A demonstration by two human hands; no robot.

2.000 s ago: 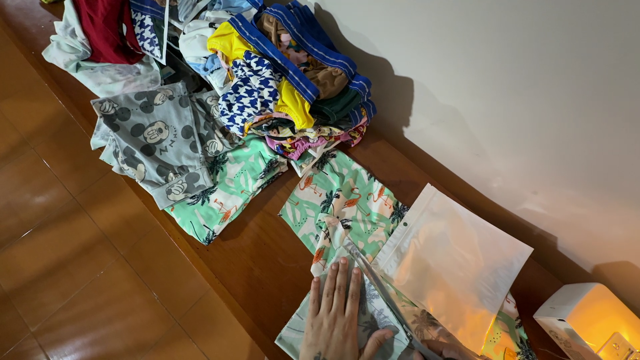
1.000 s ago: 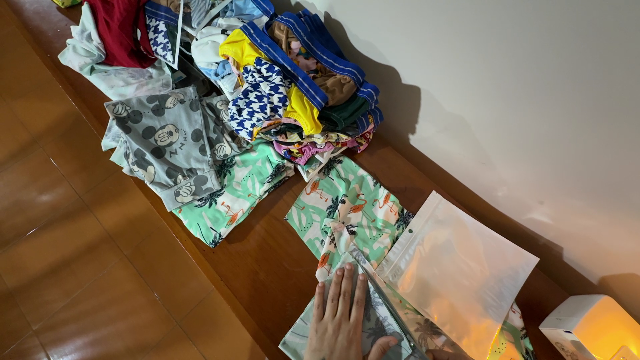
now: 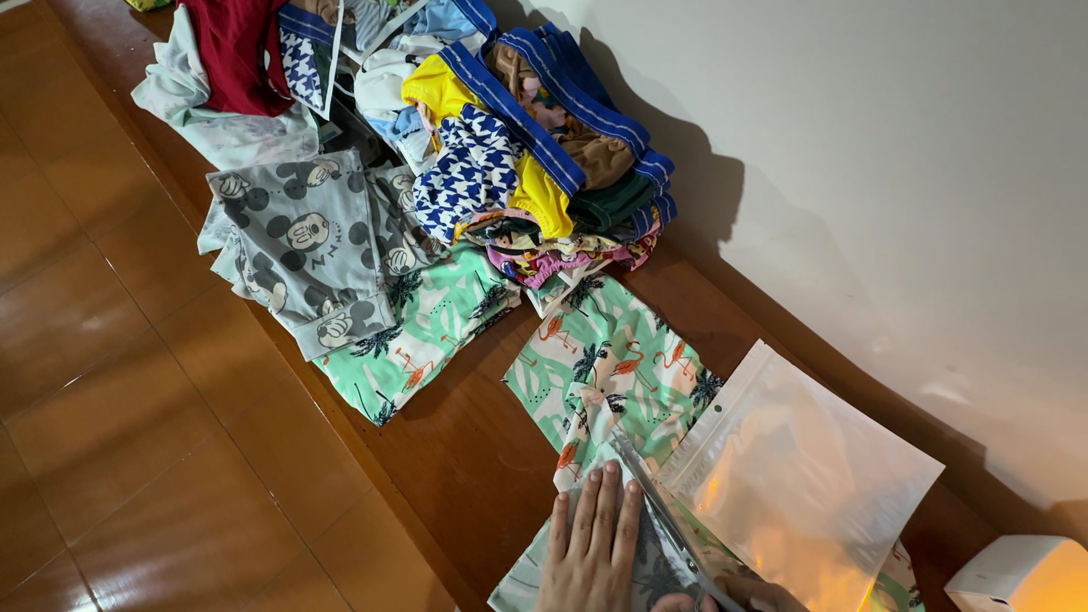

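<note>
My left hand (image 3: 593, 540) lies flat, palm down, on green flamingo-print fabric (image 3: 527, 565) at the bottom of the head view. Beside it, my right hand (image 3: 739, 595), partly cut off by the lower edge, grips metal scissors (image 3: 671, 518) whose long blades point up and left along the fabric. More of the printed fabric (image 3: 620, 357) stretches above the blades, with a twisted end near their tips. To the right, a translucent zip plastic bag (image 3: 807, 476) rests over fabric of the same print.
A gray cartoon-print garment (image 3: 297, 238) lies on folded green printed fabric (image 3: 425, 340). Behind are a heap of clothes with blue waistbands (image 3: 552, 110) and a red cloth (image 3: 238, 59). A white lit box-like object (image 3: 1011, 578) stands lower right, near the wall. Tiled floor lies left.
Both hands remain near the bottom of the view. My left hand stays flat on the fabric, and the pile of clothes looks the same. The view has shifted slightly.
</note>
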